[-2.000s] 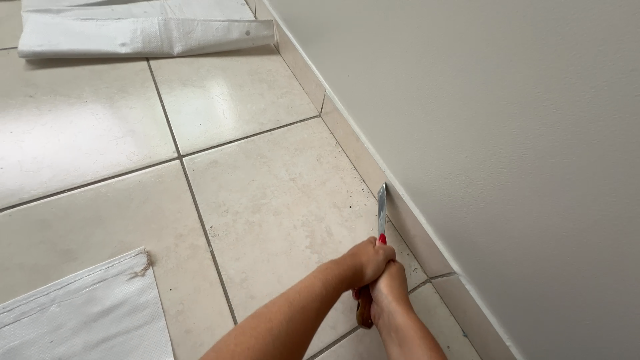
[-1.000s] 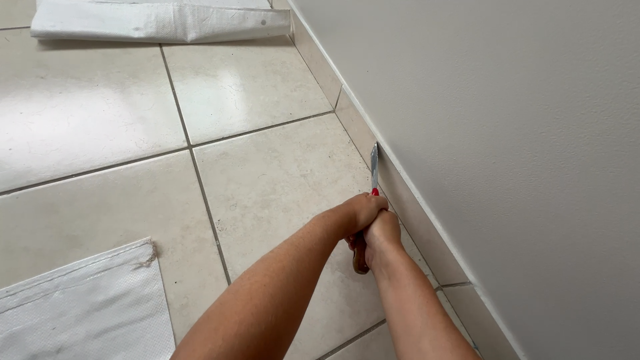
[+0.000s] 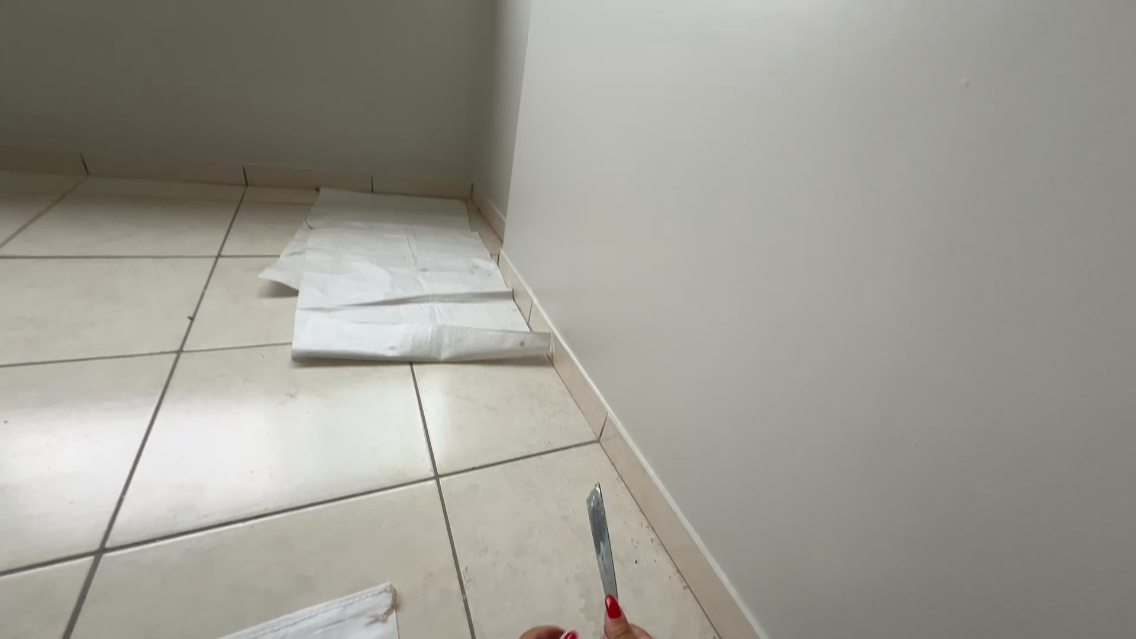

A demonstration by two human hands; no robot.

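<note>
At the bottom edge, my right hand (image 3: 626, 626) grips a putty knife (image 3: 601, 537), its thumb with a red-painted nail against the base of the smeared metal blade. The blade points up and away, over the floor tile and left of the tile skirting (image 3: 661, 510); the handle is out of view. Just left of it, only a bit of my left hand (image 3: 546, 632) shows, with one red nail. Whether it touches the knife cannot be seen. Small dark crumbs lie on the tile along the skirting.
A creased white sheet (image 3: 399, 266) lies on the floor against the skirting further ahead. The corner of another white woven sheet (image 3: 355, 612) shows at the bottom, left of my hands. A plain painted wall (image 3: 825, 293) rises on the right, and another wall (image 3: 248, 80) closes the far end.
Both hands were together on the knife, its tip at the skirting's top edge; now the blade is off the skirting, above the floor. The view has tilted up strongly.
</note>
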